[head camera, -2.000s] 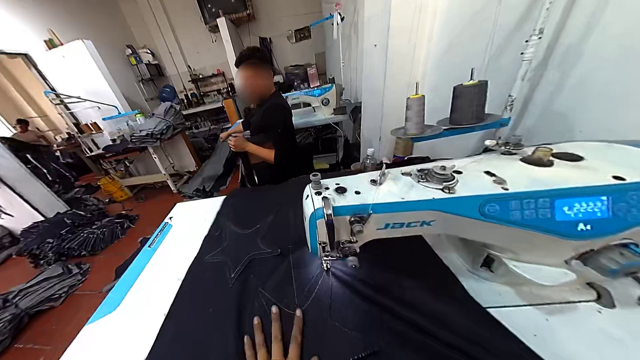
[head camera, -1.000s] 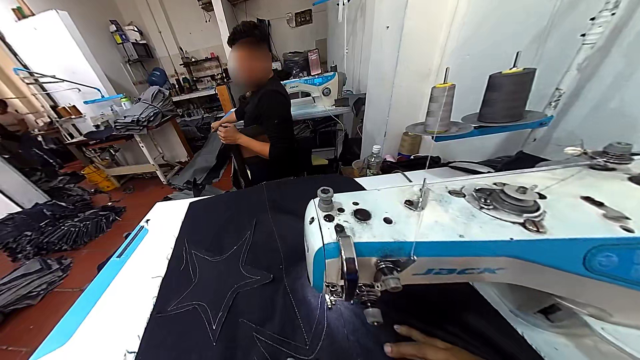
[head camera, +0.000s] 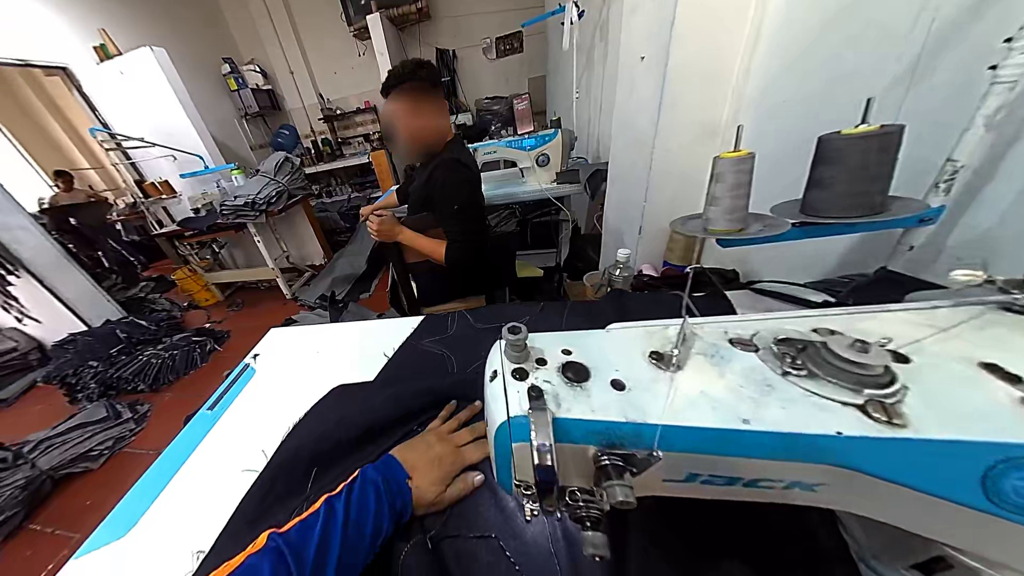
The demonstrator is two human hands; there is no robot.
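Observation:
My left hand (head camera: 444, 458), in a blue sleeve with orange piping, lies with spread fingers on dark denim fabric (head camera: 344, 432). It rests just left of the head of a white and blue Jack sewing machine (head camera: 720, 448). The needle area is lit, but the machine's parts partly hide it. Pale stitched or drawn lines run over the fabric, near the machine's front and behind my hand. The cloth is bunched up beside my fingers. My right hand is out of the frame.
Thread cones (head camera: 852, 172) stand on a blue holder at the right. Beyond the white table (head camera: 320, 352), another person (head camera: 436, 192) holds dark cloth. Piles of cut fabric (head camera: 136, 344) lie on the red floor at left. A plastic bottle (head camera: 621, 272) stands behind the machine.
My left hand now lies on the cloth left of the machine head. The star outline, flat in the earlier frames, has shifted back and is partly covered by folded fabric.

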